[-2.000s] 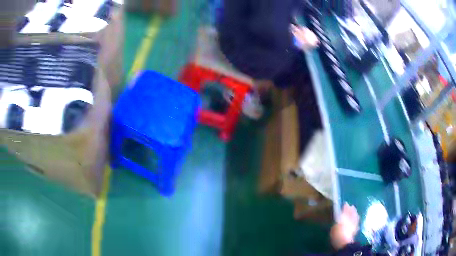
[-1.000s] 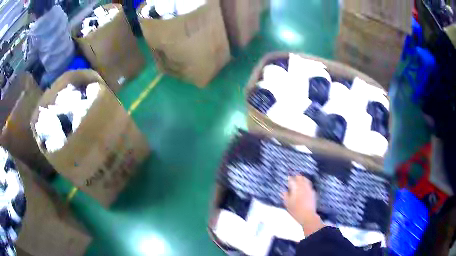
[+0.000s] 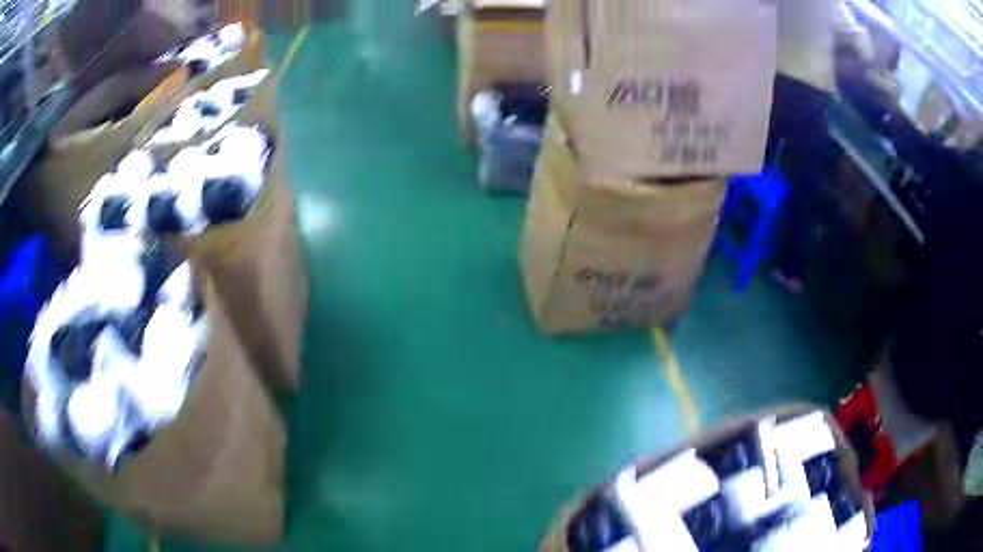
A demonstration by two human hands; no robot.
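Note:
No hand is in the picture. Nearest in front, at the bottom right, stands an open brown carton (image 3: 701, 440), cut off by the lower edge. It is full of white and black camera units (image 3: 744, 485). At the left stands another open carton (image 3: 232, 453) with white and black units (image 3: 119, 356) heaped to its rim. More open full cartons stand in a row behind it. The picture is blurred, so single units are hard to tell apart.
Two closed cartons, an upper one (image 3: 668, 86) and a lower one (image 3: 625, 253), are stacked right of centre. A blue stool (image 3: 755, 216) stands beside them. A red stool (image 3: 871, 437) and a blue thing (image 3: 898, 526) are at the lower right. A grey bin (image 3: 509, 151) is farther back.
The view has swung up and to the right along the floor. The hand that lay on the black mesh sheet over a carton, and that sheet, are out of the picture.

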